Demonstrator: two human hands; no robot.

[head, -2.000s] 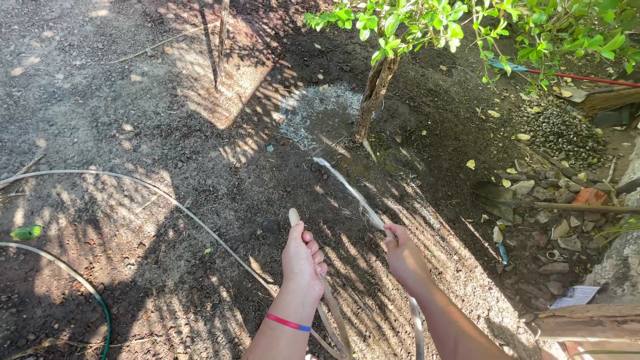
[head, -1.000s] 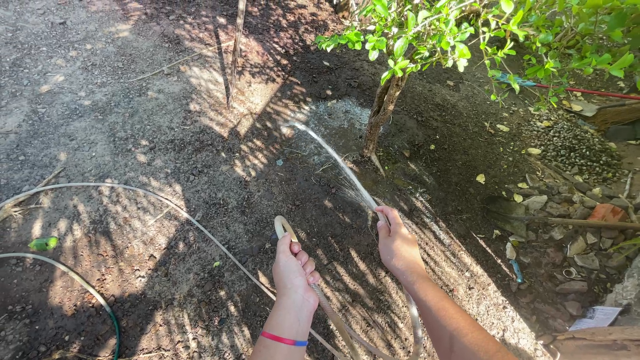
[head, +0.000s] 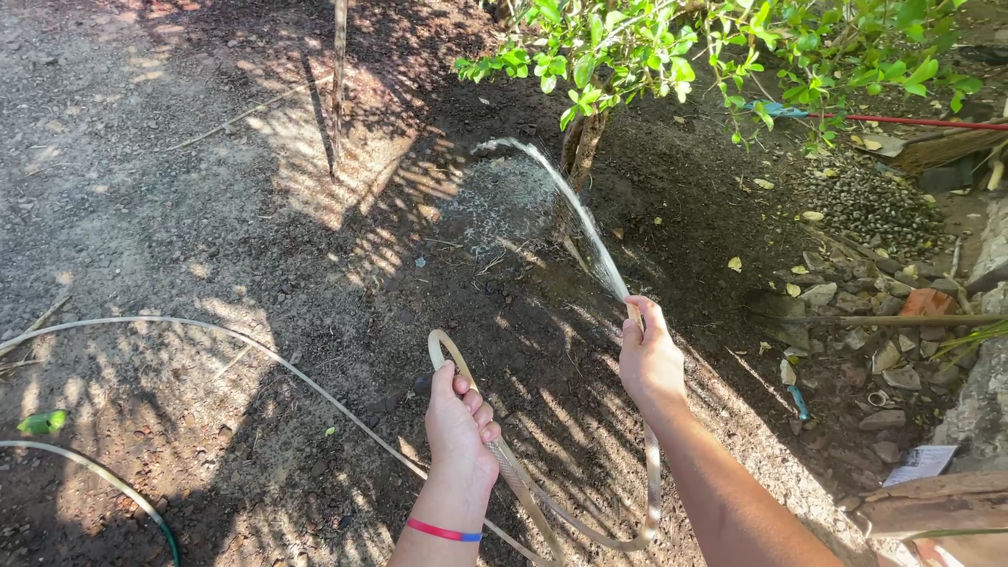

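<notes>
My right hand (head: 652,350) grips a pale, translucent garden hose near its open end, with the fingertips at the mouth. A jet of water (head: 579,209) arcs from it up and to the left, beside the trunk of a small tree (head: 584,146), above a wet, bubbly patch of soil (head: 500,206). My left hand (head: 463,425) is closed around another part of the garden hose (head: 652,480), which bends in a tight loop above the fist. Between the hands the hose hangs in a curve. A red and blue band circles my left wrist.
More hose (head: 197,323) curves over the ground at left, near a green object (head: 43,423). A thin upright stick (head: 339,87) stands at the upper left. At right lie stones (head: 902,376), a brick (head: 929,303), a gravel heap (head: 870,205) and a red pole (head: 921,121). Leafy branches overhang the top.
The hose in my left hand now shows a tall bent loop above the fist, where a short end-like piece showed two seconds ago. The water keeps flowing from the hose in my right hand.
</notes>
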